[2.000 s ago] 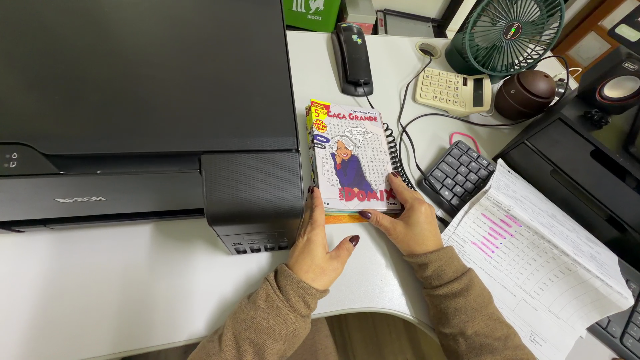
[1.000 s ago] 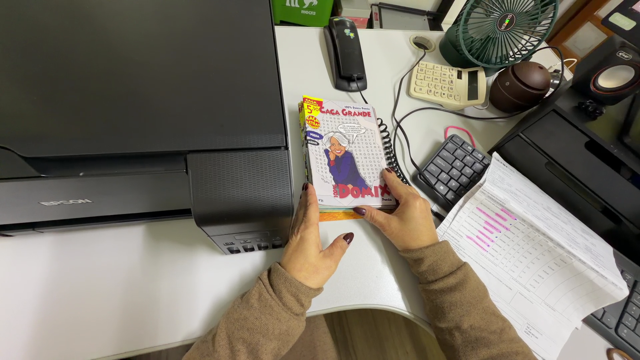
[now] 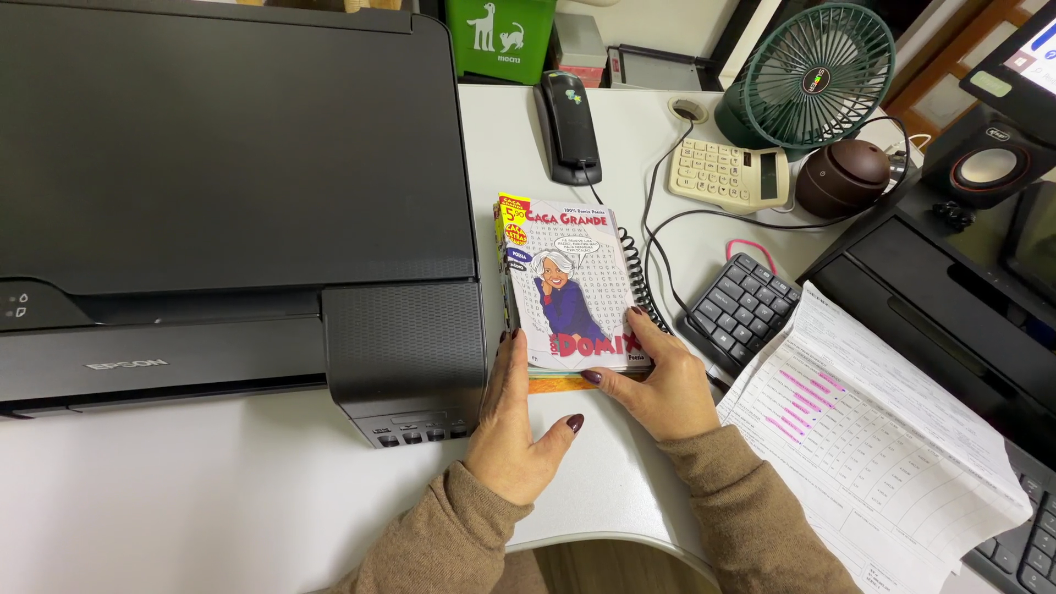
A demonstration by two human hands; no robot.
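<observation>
A stack of word-search puzzle booklets lies on the white desk beside the printer. The top cover carries a cartoon figure in a blue jacket over a grid of letters. My left hand rests upright along the stack's lower left edge, thumb spread and away from it. My right hand grips the lower right corner, its thumb at the bottom edge and its fingers on the right side. An orange edge shows under the bottom of the stack. A black coiled cord runs just right of the booklets.
A black Epson printer fills the left. Behind the booklets is a telephone handset. To the right are a calculator, a green fan, a round brown device, a black keypad, marked papers and a speaker.
</observation>
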